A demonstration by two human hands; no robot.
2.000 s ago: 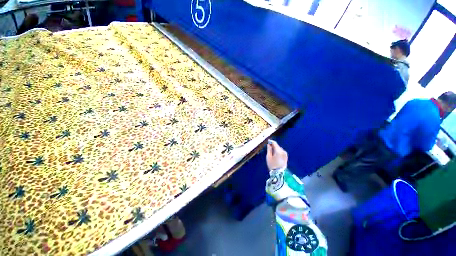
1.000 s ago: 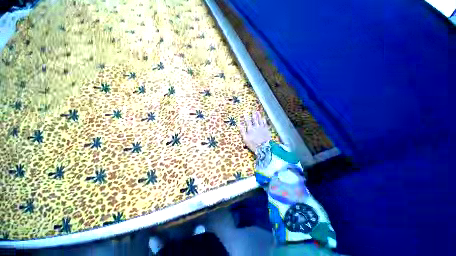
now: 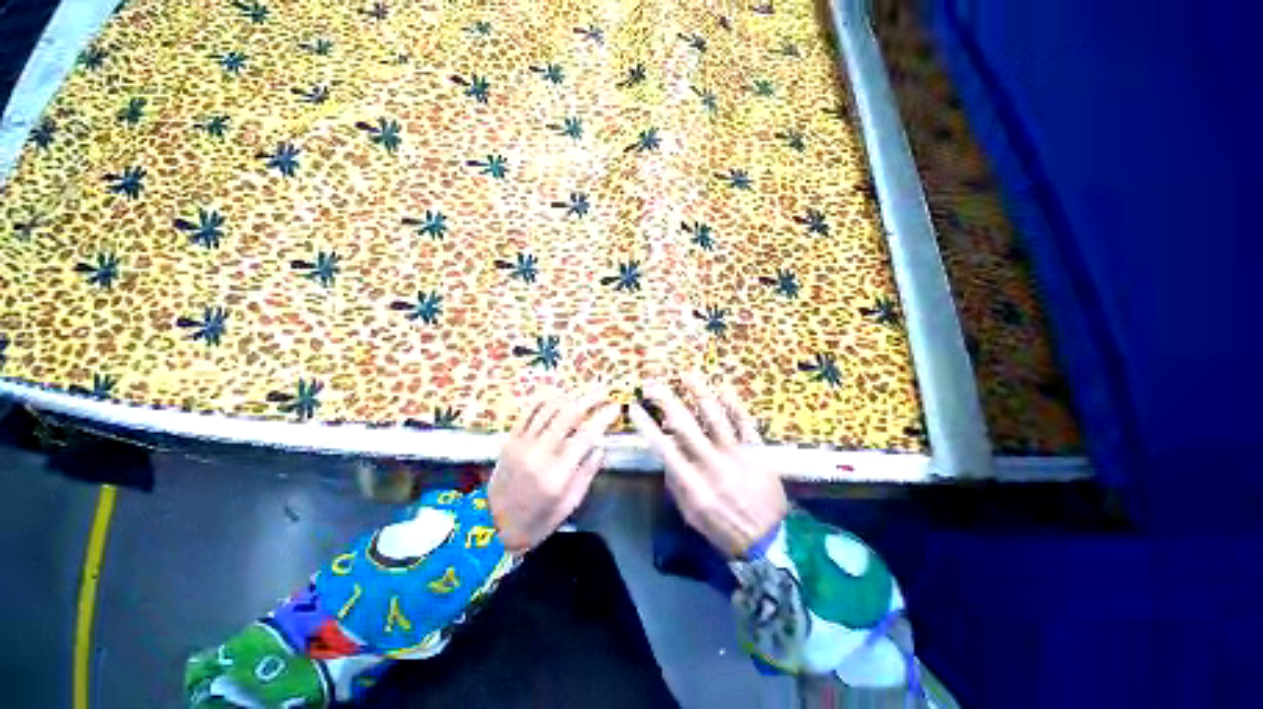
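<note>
The yellow-orange leopard-spot fabric (image 3: pixel 457 180) with dark palm motifs lies flat across the view. Its white selvedge (image 3: pixel 333 435) runs along the near edge. My left hand (image 3: pixel 550 464) and my right hand (image 3: pixel 713 464) are bare and lie side by side over this edge, fingers apart, palms down, fingertips on the print. Neither hand holds anything. The fingertips of both hands nearly meet. A pale strip (image 3: pixel 921 277) runs away from me along the fabric's right side, to the right of my right hand.
The deep-blue press (image 3: pixel 1163 249) stands at the right. A brown patterned surface (image 3: pixel 990 263) lies between the strip and the press. Below the table edge are grey floor (image 3: pixel 208 554) with a yellow line (image 3: pixel 94 596) and my dark-clothed legs (image 3: pixel 540 637).
My left hand has come into view onto the near edge. My right hand went from beside the table corner onto the print, then to the near selvedge. The view has turned down and left.
</note>
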